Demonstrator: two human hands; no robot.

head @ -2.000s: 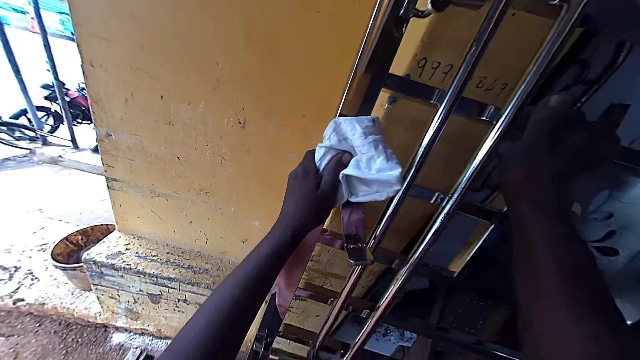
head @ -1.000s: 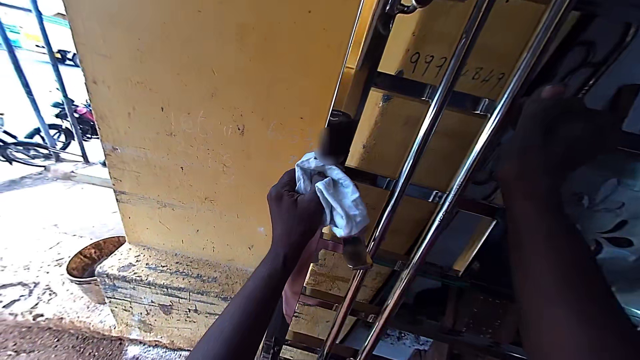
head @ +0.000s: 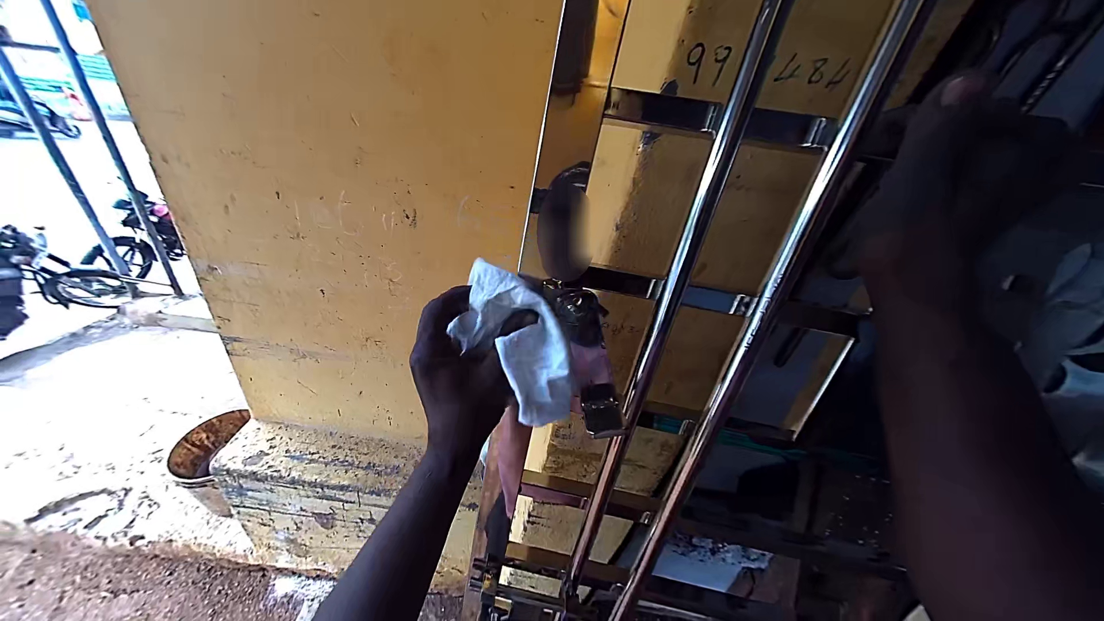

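My left hand (head: 457, 371) holds a crumpled white cloth (head: 530, 345) beside a shiny metal frame. The frame has two long polished tubes (head: 690, 241) joined by flat cross bars (head: 660, 112) and a wide mirror-like strip along its left edge, in which a reflection shows. My right hand (head: 966, 164) is raised in shadow at the upper right, right of the tubes; its fingers are dark, and whether it grips anything cannot be made out. Just right of the cloth a short, dark shiny piece (head: 601, 410) lies close to the nearer tube.
A yellow wall (head: 345, 172) with handwritten figures stands behind the frame, above a worn ledge (head: 319, 492). Lower left is a rusty round container (head: 203, 448). Blue metal bars (head: 95, 147) and parked motorcycles (head: 129, 250) are farther off. Dark clutter lies at the lower right.
My left hand has moved down along the frame's left side with the white cloth, which has a changed fold. My right hand stays raised at the right.
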